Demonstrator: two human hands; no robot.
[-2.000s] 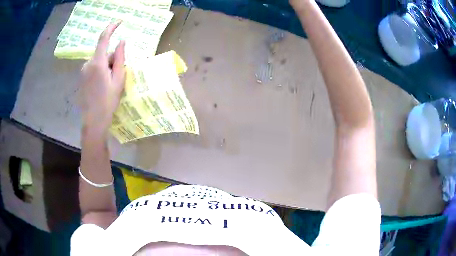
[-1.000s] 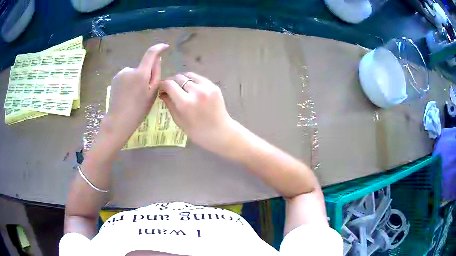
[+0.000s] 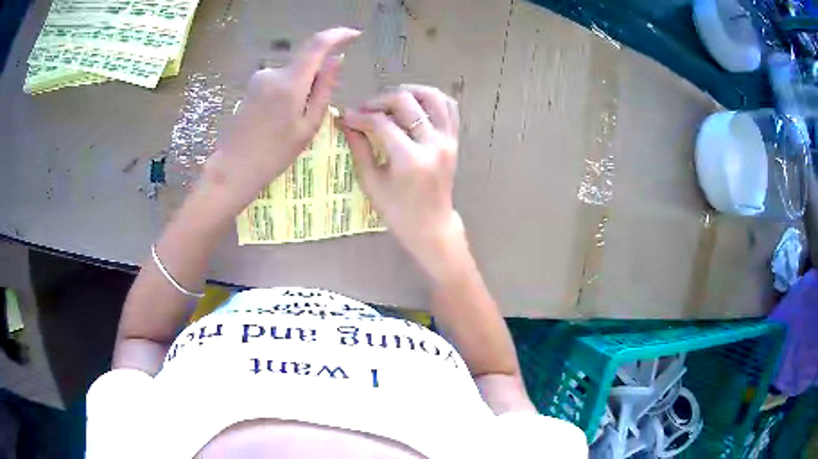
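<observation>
A yellow label sheet [image 3: 309, 197] with rows of small dark print hangs below my hands, over the cardboard table cover. My left hand [image 3: 282, 112] holds the sheet near its upper edge, with the index finger stretched out to the right. My right hand [image 3: 408, 148], with a ring on one finger, has its thumb and fingertips pinched at the sheet's upper right part, close beside my left hand. Whether a single label is at the fingertips cannot be told.
Spare label sheets [image 3: 117, 36] lie at the upper left. A white housing [image 3: 731, 163] with a clear cover [image 3: 789, 166] lies at the right, another housing [image 3: 728, 34] beyond it. A green crate [image 3: 596, 376] with white plastic parts [image 3: 650, 403] is at the lower right, near purple cloth.
The view has shifted. My right hand came back from the far side to the sheet by one second ago. Since then both hands stay together, with the right fingers still at the sheet's upper part.
</observation>
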